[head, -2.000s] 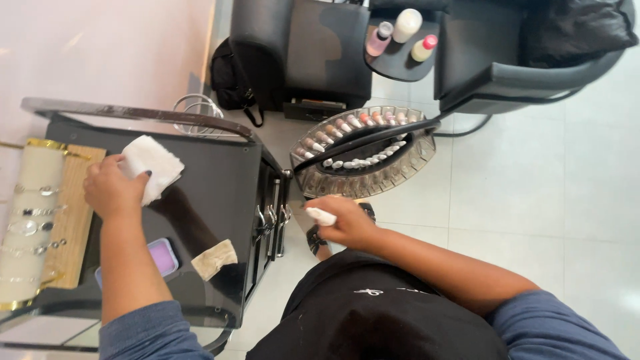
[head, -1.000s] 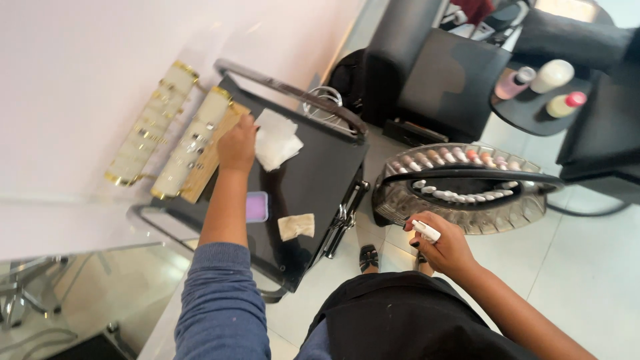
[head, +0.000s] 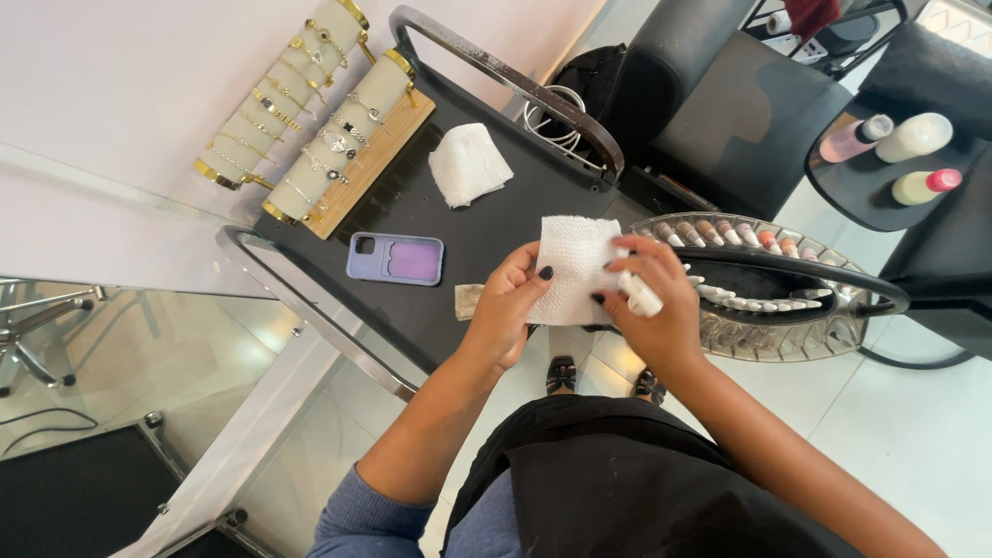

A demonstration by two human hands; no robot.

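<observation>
My left hand (head: 508, 306) pinches the left edge of a white textured paper towel (head: 577, 263), its thumb on top. At the towel's right side, my right hand (head: 655, 302) has its fingertips at the edge and also holds a small white object (head: 641, 294), possibly a bottle or cap. A folded stack of white paper towels (head: 469, 164) lies on the black trolley top (head: 535, 178). A lilac phone case or phone (head: 396, 259) lies face down to its lower left. Part of a beige folded cloth (head: 468, 301) shows behind my left hand.
Bracelet display rolls (head: 341, 139) on a wooden base stand at the trolley's left. Metal rails (head: 504, 74) edge the trolley. Right of my hands is an oval carrier (head: 775, 349) of nail polish bottles. A small black tray (head: 860, 194) holds bottles between black chairs (head: 744, 116).
My left hand has moved from the trolley's towel stack to in front of my body, a paper towel now in it. My right hand has come to that towel, still holding the small white object.
</observation>
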